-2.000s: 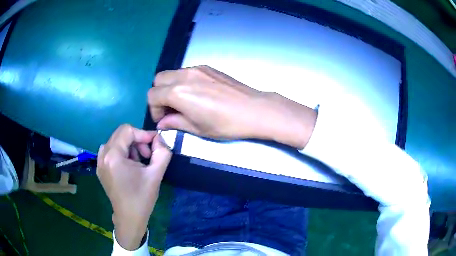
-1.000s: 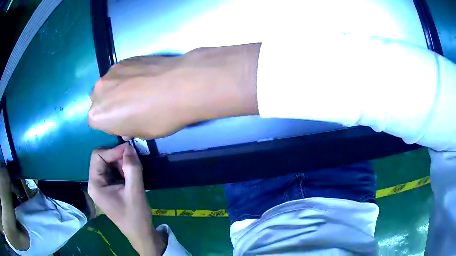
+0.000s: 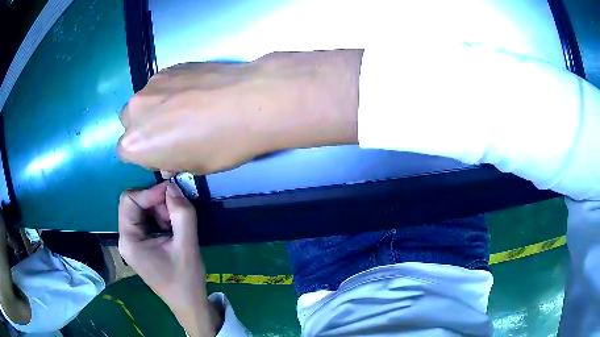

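The display panel (image 3: 309,174) lies on the green bench, with a pale shiny face and a wide black border. A small white-silver corner piece (image 3: 187,183) sits in the black near-left corner. My left hand (image 3: 161,224) is at that corner from below, thumb and finger pinched against the edge of the piece. My right hand (image 3: 217,118) is curled over the panel's left border, its fingertips just above the left ones and mostly hidden beneath the hand. I cannot tell whether either hand holds something small.
The green bench top (image 3: 72,112) extends left of the panel, with a ribbed rail (image 3: 29,45) along its far edge. Another person in a white top (image 3: 56,286) is at the lower left. Yellow-black tape (image 3: 253,279) crosses the green floor.
Since the first frame the view has turned and come closer to the corner; the other person came into view. Since the second, both hands stay at the corner with only slight movement.
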